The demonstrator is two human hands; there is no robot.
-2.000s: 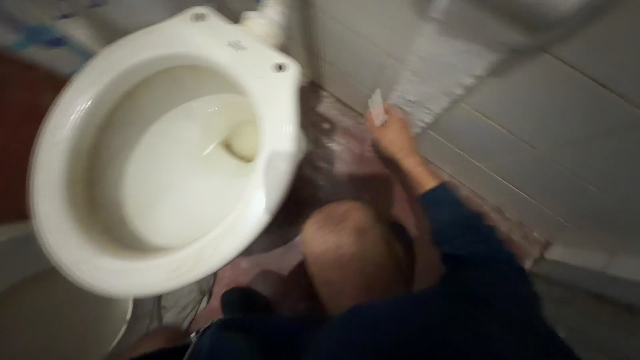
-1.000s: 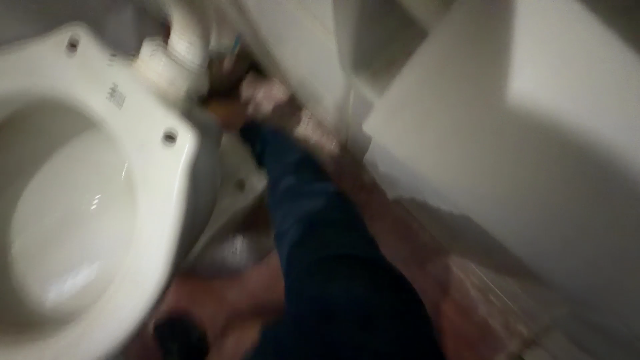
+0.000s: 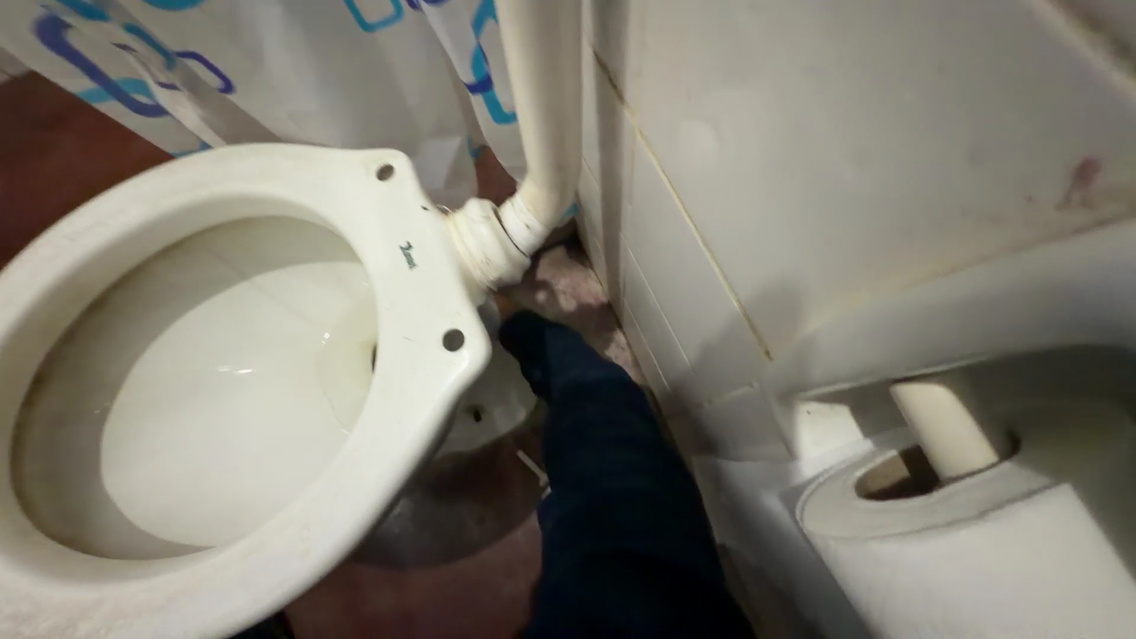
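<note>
A white ceramic toilet bowl (image 3: 417,373), without a seat on its rim, fills the left of the view. My right arm, in a dark blue sleeve, reaches down between the bowl and the tiled wall. Only a sliver of my right hand (image 3: 508,304) shows, behind the bowl under the white pipe joint (image 3: 486,241); its fingers and anything in them are hidden. The toilet's foot (image 3: 497,404) stands beside the sleeve on the reddish floor. My left hand is out of view.
A white flush pipe (image 3: 543,98) rises along the tiled wall (image 3: 692,177). A shower curtain with blue and purple shapes (image 3: 311,80) hangs behind the bowl. At the lower right, a toilet paper roll (image 3: 958,550) sits on a white holder close to my sleeve.
Two seconds ago my right hand was near the wall with a small whitish piece in its fingers; now it is behind the bowl, mostly hidden. The view has shifted a lot.
</note>
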